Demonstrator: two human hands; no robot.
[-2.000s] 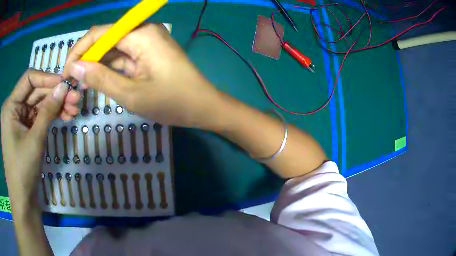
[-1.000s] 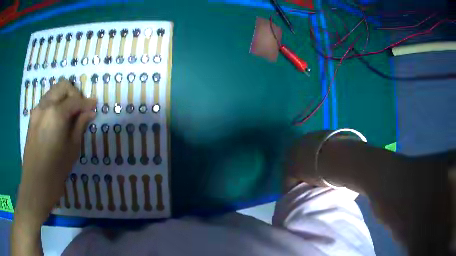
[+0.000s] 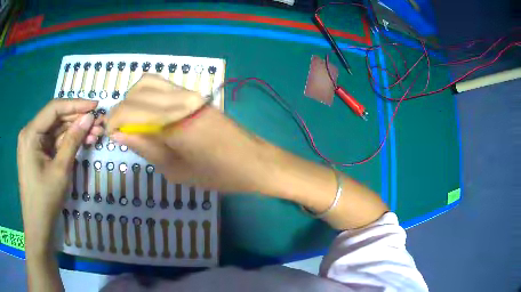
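Note:
A white component tray (image 3: 137, 259) with rows of brown dumbbell-shaped slots lies on the green mat, small round units seated at many slot ends. My left hand (image 3: 54, 137) is over the tray's left side, thumb and finger pinching a tiny dark round unit (image 3: 97, 113). My right hand (image 3: 171, 137) is just right of it, blurred, holding the yellow probe pen (image 3: 140, 129), with a red wire running from its rear. My right hand and forearm hide part of the middle rows. I cannot tell if the pen touches the unit.
Right of the tray lie a copper-coloured plate (image 3: 321, 80), a red clip (image 3: 350, 101) and a thin black probe (image 3: 333, 44). Red and dark wires (image 3: 400, 74) tangle at the upper right. A cream rod (image 3: 489, 80) lies at the right edge. The probe's lead loops over the mat.
My right hand has come back from the lower right to the tray with the yellow pen. My left hand has lifted from the slots and pinches a unit. The view has shifted, showing more far mat.

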